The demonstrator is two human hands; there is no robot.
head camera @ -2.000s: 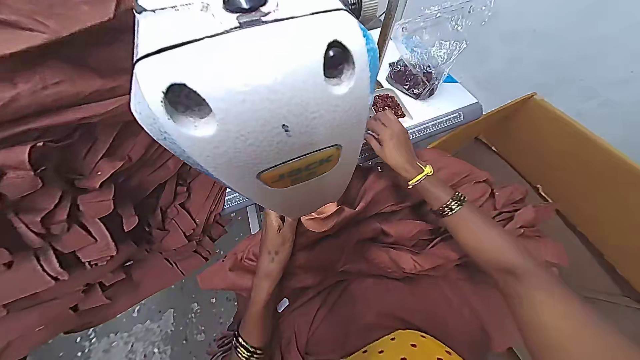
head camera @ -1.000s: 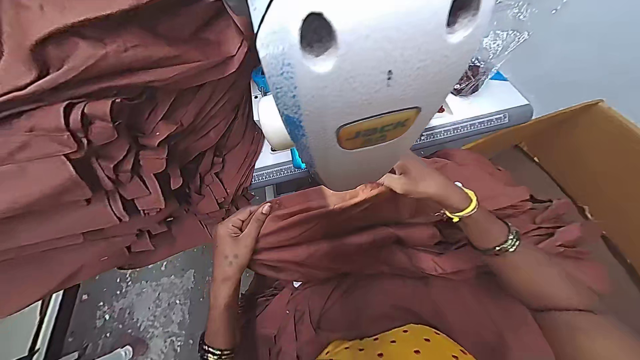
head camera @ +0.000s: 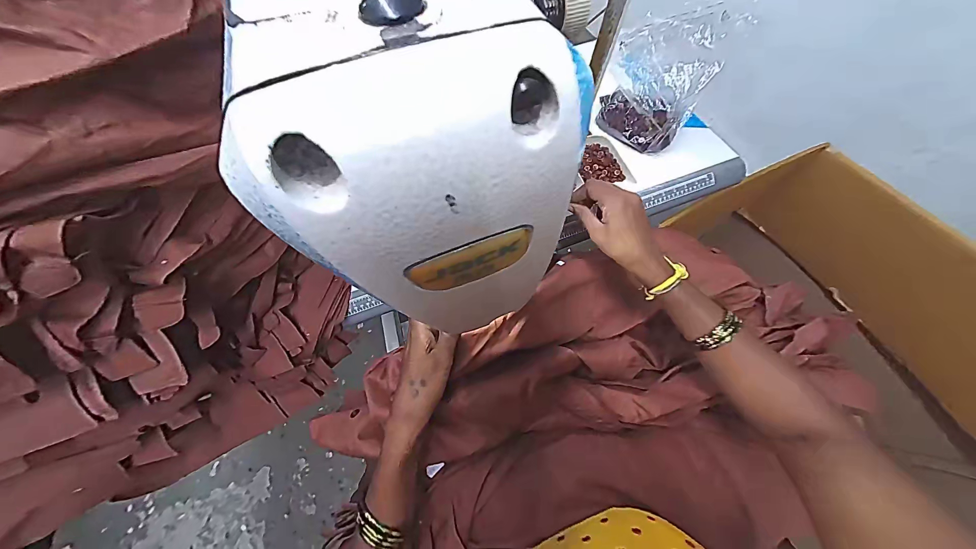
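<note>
The white head of a Jack sewing machine [head camera: 396,168] fills the upper middle and hides its needle area. My left hand [head camera: 428,362] is below it, at the reddish-brown cloth [head camera: 534,381], its fingertips partly hidden by the machine head. To the right of the head, my right hand [head camera: 610,221] has thumb and forefinger close together beside a small tray of reddish-brown buttons [head camera: 602,164]; whether something is pinched between them cannot be told. The cloth lies across my lap and spreads to the right.
Stacked brown cloth pieces [head camera: 152,328] hang at the left. A clear plastic bag with dark red contents [head camera: 644,114] stands on the white machine table [head camera: 698,156]. A cardboard box [head camera: 877,221] is at the right. Grey floor shows at the lower left.
My right hand has left the cloth edge below the machine head and moved up beside the button tray. My left hand has moved in under the head. The view has shifted.
</note>
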